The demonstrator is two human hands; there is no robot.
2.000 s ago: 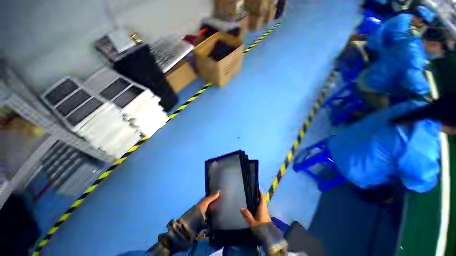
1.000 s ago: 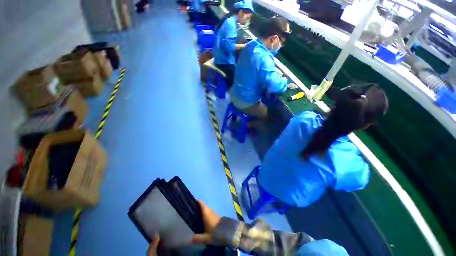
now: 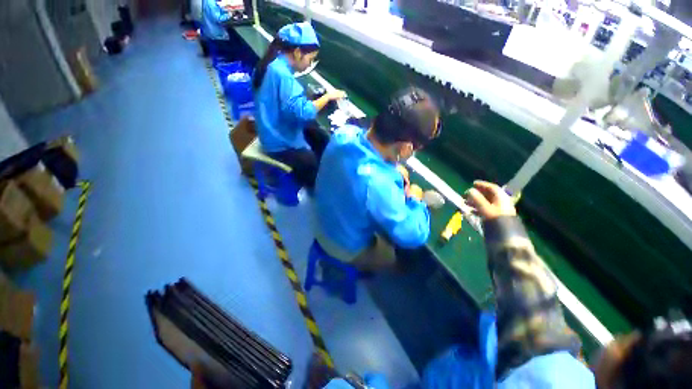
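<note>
A stack of thin black framed panels (image 3: 220, 330) is at the lower left, tilted, with many parallel dark edges showing. My left hand (image 3: 212, 375) is dark, blurred and cut off by the bottom edge; it holds the stack from below. My right hand (image 3: 489, 200), in a plaid sleeve, is stretched out over the white edge strip of the green bench (image 3: 470, 262), beside the foot of a white post. Its fingers are bent; whether they hold anything is not clear. A yellow-handled object (image 3: 452, 227) lies on the bench just below my hand.
Seated workers in blue smocks (image 3: 368, 190) line the bench, on blue stools (image 3: 331, 272). Another person's dark head (image 3: 656, 357) is at the lower right. Cardboard cartons (image 3: 26, 205) stand at the left. Yellow-black tape (image 3: 284, 262) runs along the blue floor.
The view has swung right towards the bench. My right hand has let go of the stack and reached out over the bench. The stack now shows more of its edges.
</note>
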